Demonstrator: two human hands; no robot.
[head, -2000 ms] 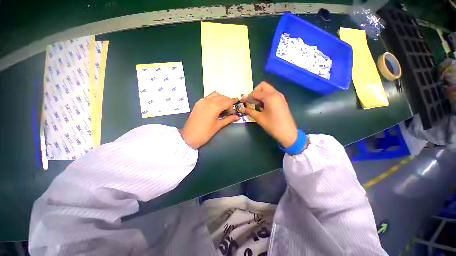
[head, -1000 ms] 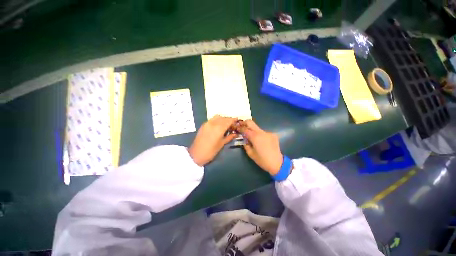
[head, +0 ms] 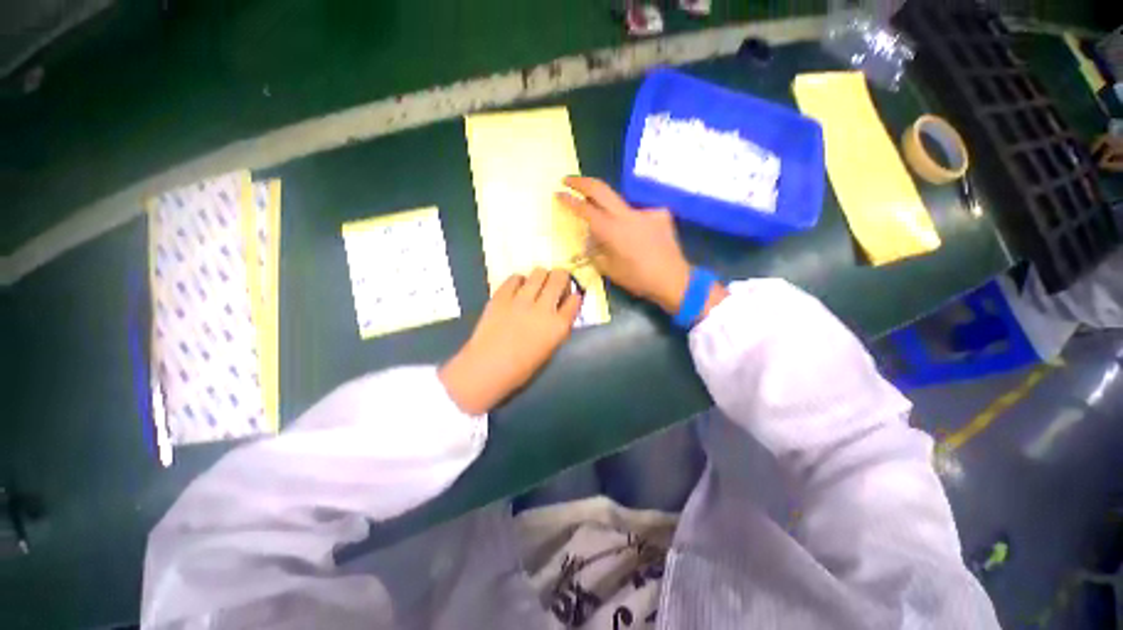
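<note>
My left hand (head: 511, 338) is at the near end of the yellow sheet (head: 523, 172), its fingers closed around a small dark module (head: 573, 288) that is mostly hidden. My right hand (head: 631, 250) is just right of it, over the sheet's right edge, index finger stretched out. A thin glint at its fingertips looks like the tweezers (head: 589, 259), blurred. White pieces (head: 587, 315) show on the sheet's near end. The blue bin (head: 800, 185) behind my right hand holds a heap of small white parts (head: 708, 163).
A tall printed sheet stack (head: 203, 308) with a slim pen-like tool (head: 161, 425) lies left, a smaller printed sheet (head: 400, 273) beside it. Right are a yellow strip (head: 862, 166), tape roll (head: 935, 133), clear bag (head: 872, 47) and black tray (head: 1022, 154). Modules (head: 643, 17) sit on the belt.
My hands, together around the module before, have moved apart. My right hand has shifted up and right, its index finger now extended. The view has shifted; fewer belt modules show than one second ago.
</note>
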